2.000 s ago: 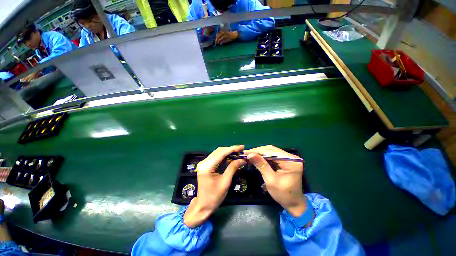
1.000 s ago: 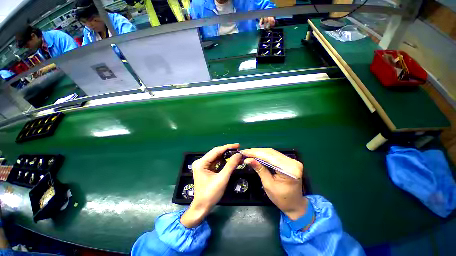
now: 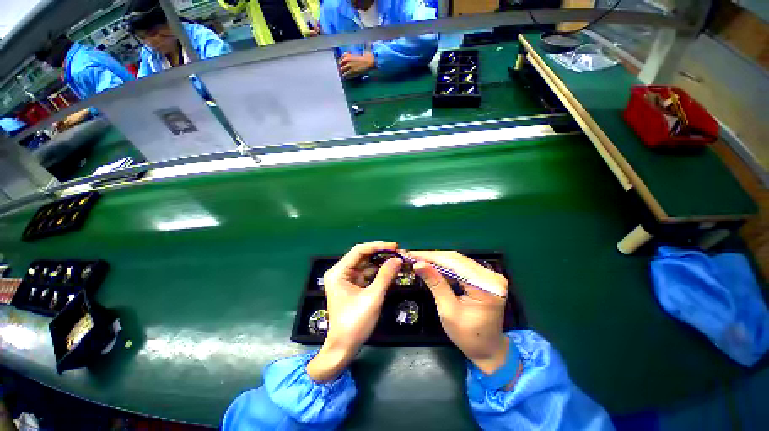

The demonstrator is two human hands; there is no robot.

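Observation:
A black compartment tray (image 3: 362, 338) lies on the green bench under both hands. Round units with silver and gold glints sit in its pockets, one of them (image 3: 406, 312) between my wrists. My left hand (image 3: 356, 295) holds a small dark-rimmed round unit (image 3: 386, 257) between thumb and fingers, mostly hidden by the fingertips. My right hand (image 3: 466, 305) is shut on thin metallic tweezers (image 3: 459, 278), which slant from the fingertips down to the right. Their tip meets the unit, but the contact is too small to make out.
Two filled black trays (image 3: 59, 284) (image 3: 61, 215) and a small parts box (image 3: 77, 332) stand at left. A metal-framed divider (image 3: 287, 97) runs ahead, with people in blue and another tray (image 3: 456, 78) beyond. A side shelf (image 3: 674, 181) with a red basket (image 3: 670, 116) and blue cloth (image 3: 712, 295) are at right.
The tweezers have tilted from nearly level to slanting down right, and the right hand has turned slightly. The left hand keeps its hold. People beyond the divider have shifted.

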